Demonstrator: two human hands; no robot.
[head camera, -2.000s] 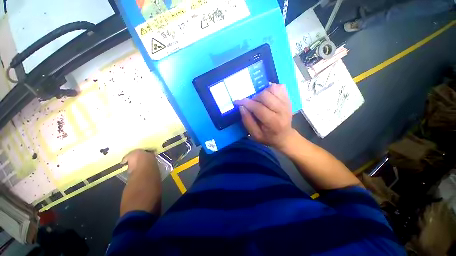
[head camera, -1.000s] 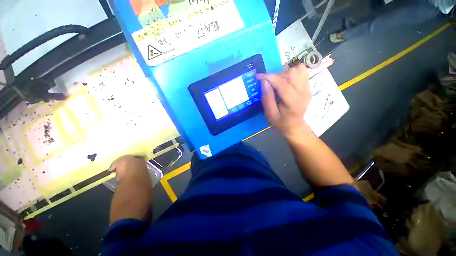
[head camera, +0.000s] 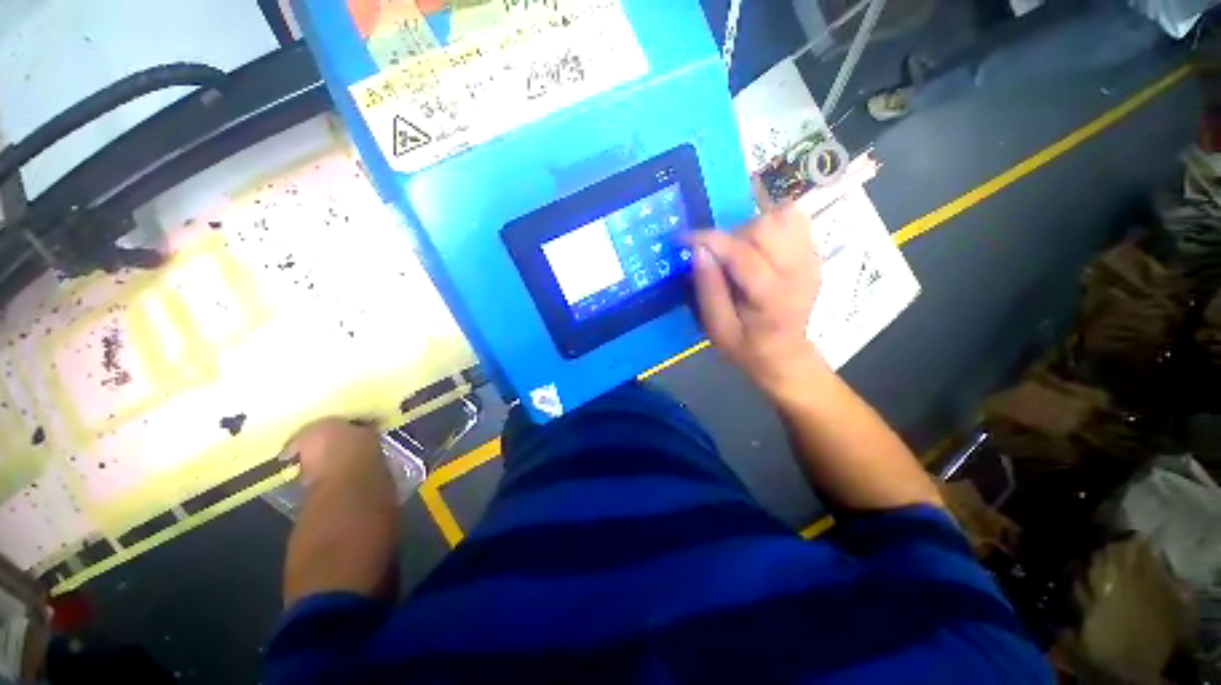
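Observation:
The control panel touchscreen (head camera: 609, 254) is a black-framed rectangle on the blue machine cabinet (head camera: 469, 221). Its display shows a white field on the left and blue icons on the right. My right hand (head camera: 761, 288) is at the screen's right edge, index finger extended over the icons, holding nothing; whether the fingertip touches is unclear. My left hand (head camera: 332, 448) rests on the yellowish front edge of the machine bed (head camera: 255, 335); its fingers are partly hidden and blurred, so their pose does not show.
A warning label (head camera: 502, 80) is on the cabinet. A white side table (head camera: 868, 288) right of it bears a tape roll (head camera: 824, 163) and small items. Brown piled pieces (head camera: 1058, 408) lie at the far right. A person's shoe (head camera: 886, 105) shows at the top right.
The display has changed from a white page with a side menu to a smaller white field with icons. My right hand has moved slightly down along the screen's right side.

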